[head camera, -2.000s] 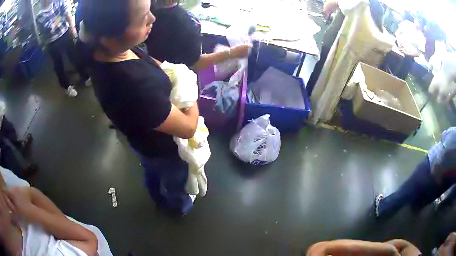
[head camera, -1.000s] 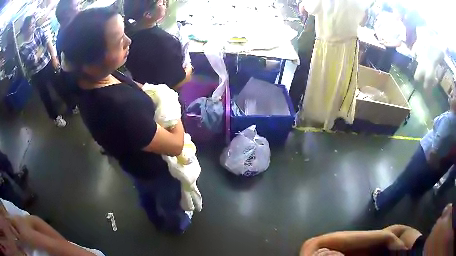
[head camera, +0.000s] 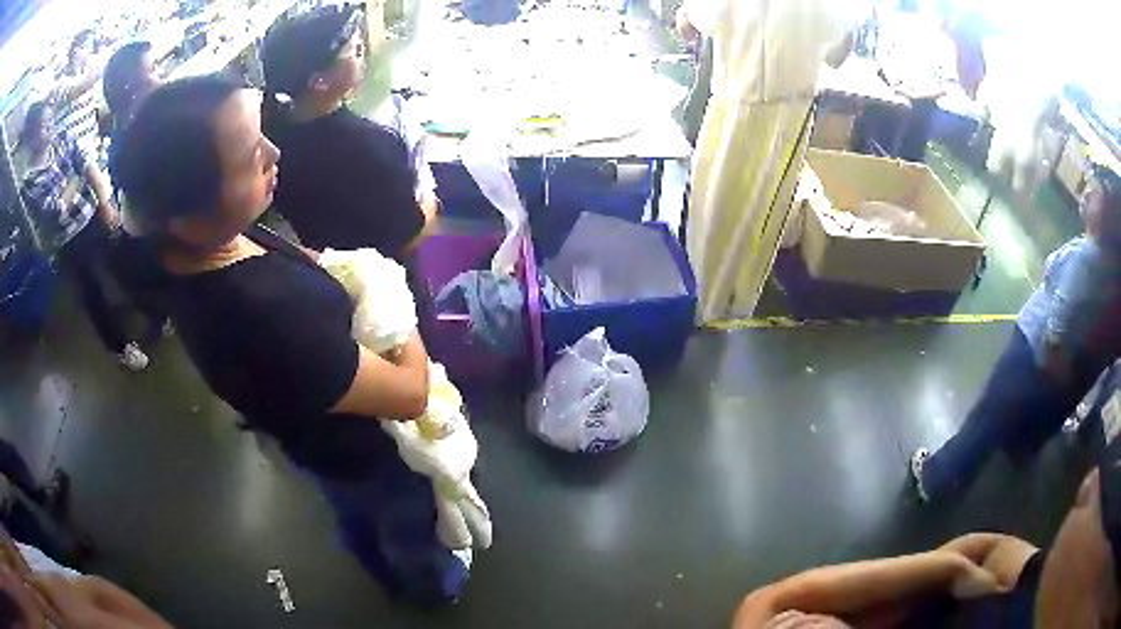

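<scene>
Neither of my hands is in view. A knotted white plastic carrier bag [head camera: 591, 396] with dark print sits on the green floor, touching the front of the blue bin [head camera: 621, 322]. The blue bin holds flat pale sheets. The purple bin [head camera: 531, 301] stands left of it with grey-blue cloth inside, and a whitish translucent strip hangs into it from the table edge. A person in black [head camera: 246, 332] stands at left and hugs a cream-white bundle of garments [head camera: 369, 301] to the chest; its ends hang down.
A white-topped table [head camera: 559, 123] with papers is behind the bins. A long cream garment [head camera: 752, 184] hangs beside a cardboard box [head camera: 897, 264]. Other people stand at left and right. Another person's folded arms [head camera: 879, 584] are at bottom right, and someone's arm shows at bottom left.
The view has shifted, so the bins and carrier bag sit further left and the bag lower. The cream garment now hangs more upright. The person behind the purple bin has drawn back an outstretched arm.
</scene>
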